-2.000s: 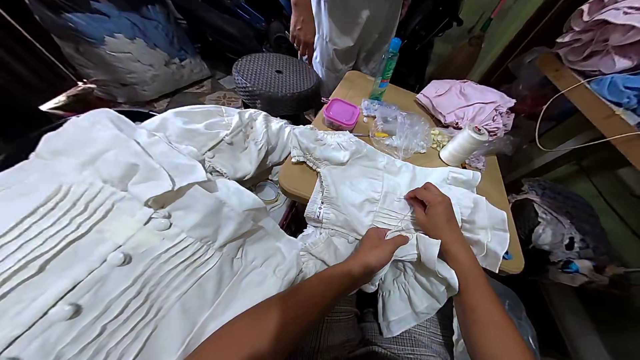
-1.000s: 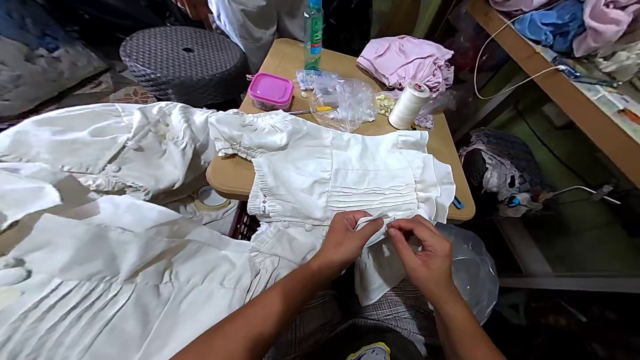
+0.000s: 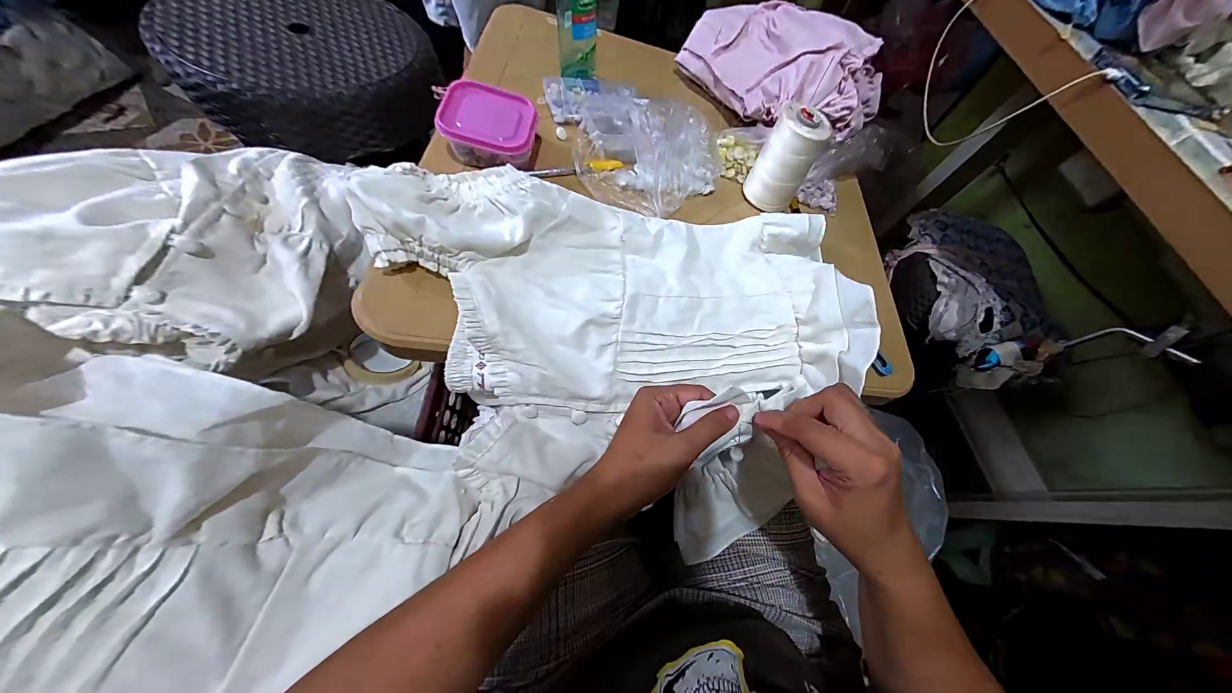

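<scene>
A white garment with pleats, ruffled edges and covered buttons lies partly on a tan table and hangs over its near edge toward my lap. My left hand pinches a fold of its button edge between thumb and fingers. Close beside it, my right hand has thumb and index finger pressed together at the same edge; whether they grip cloth, a needle or thread is too small to tell. A covered button shows just below the fingertips. More white pleated cloth spreads at the left.
On the table's far half stand a pink-lidded container, a bottle, a clear plastic bag, a white thread cone and bunched pink cloth. A round woven-pattern stool is behind left. A wooden shelf edge runs at right.
The view has shifted. My right hand, above the garment two seconds ago, has come down beside my left hand at the near button edge. A person standing behind the table is now mostly out of view.
</scene>
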